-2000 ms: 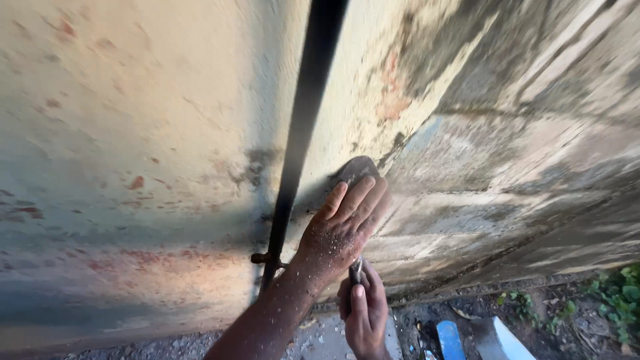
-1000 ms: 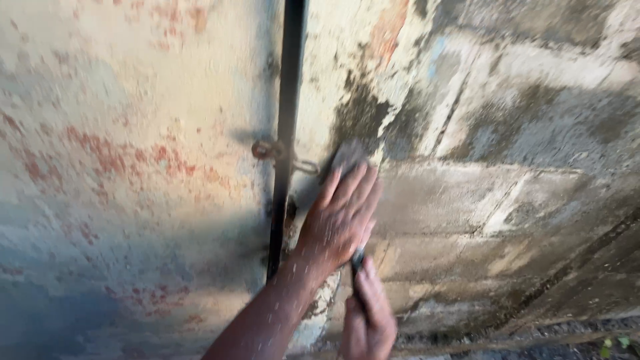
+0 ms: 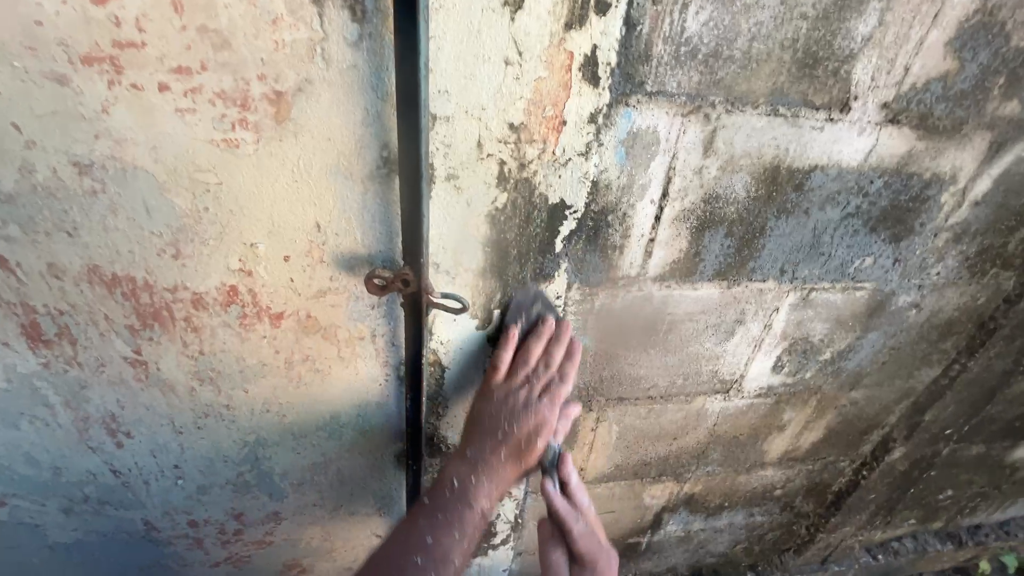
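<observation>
A dark, blunt-tipped metal blade [image 3: 530, 308], blurred, lies against the cream-painted strip of wall [image 3: 480, 160]. It looks like part of a trowel. My left hand [image 3: 524, 392] rests flat on it with the fingers extended; its thumb shows on the right side, and the palm covers the middle of the tool. Below and to the right, my right hand [image 3: 578, 516] is closed around the handle [image 3: 552, 462]. Pale specks dot my left hand and forearm. Bare, stained blockwork [image 3: 672, 344] borders the peeling paint near the blade.
A dark vertical metal bar [image 3: 411, 160] runs left of my hands, with a rusty eye fitting [image 3: 388, 281] and a metal loop [image 3: 450, 302] sticking out beside it. Further left is a cream surface with reddish patches [image 3: 184, 304]. Greenery [image 3: 1008, 560] shows at the bottom right corner.
The view has shifted markedly; the ground with a blue item and a pale sheet at bottom right has left it. Both hands stay on the tool against the wall.
</observation>
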